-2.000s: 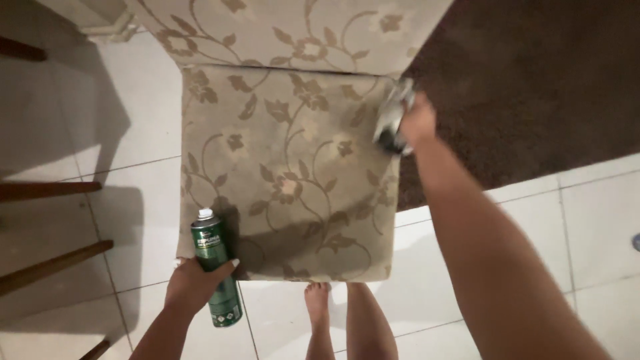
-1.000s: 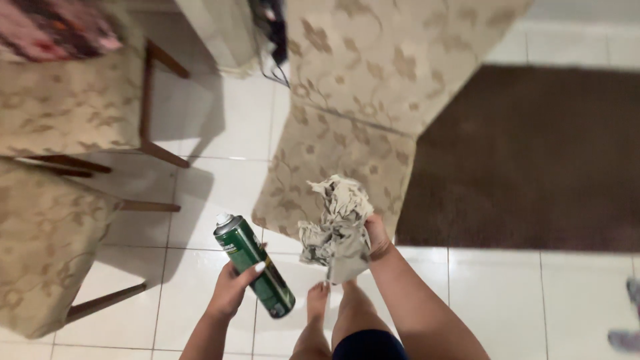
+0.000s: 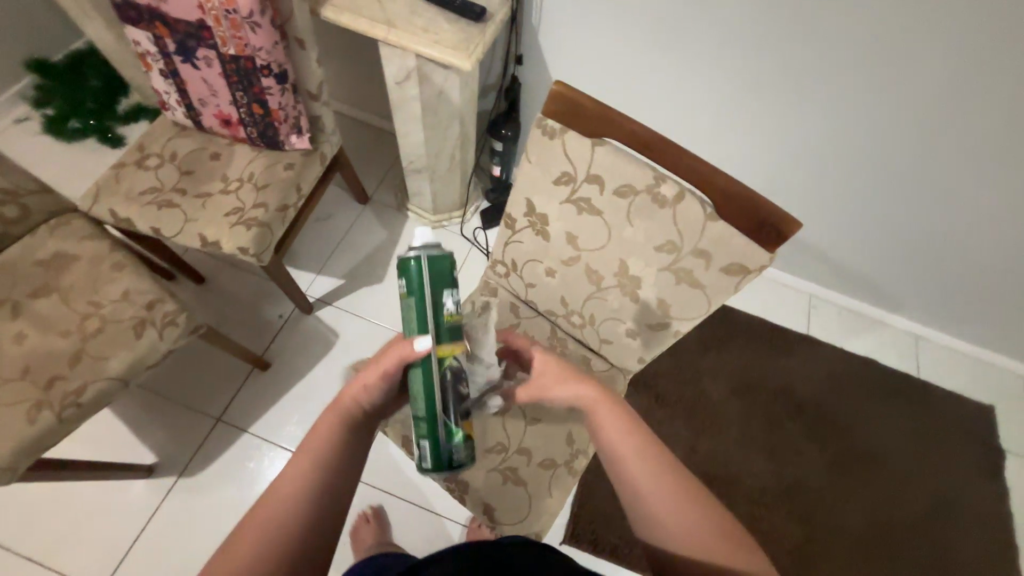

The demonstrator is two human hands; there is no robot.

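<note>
A green aerosol can (image 3: pixel 432 360) with a white nozzle stands nearly upright in my left hand (image 3: pixel 382 380), its printed side partly in view. Just right of it, my right hand (image 3: pixel 552 372) has its fingers around a crumpled greyish-white cloth (image 3: pixel 486 352), partly hidden behind the can. Both hands are above the seat of an upholstered chair (image 3: pixel 632 232) with a beige floral cover and a wooden top rail. Blur hides where the cloth ends.
Two more floral chairs (image 3: pixel 216 188) are at the left, one bearing a pink patterned cushion (image 3: pixel 216 68). A marble pedestal (image 3: pixel 432 120) stands near the wall, with cables and a dark bottle (image 3: pixel 502 148) beside it. A brown rug (image 3: pixel 800 448) lies at the right.
The right hand has left the chair seat's right side with the cloth and come beside the can. The can, low at the seat's front-left before, is now raised. The view has swung to the wall.
</note>
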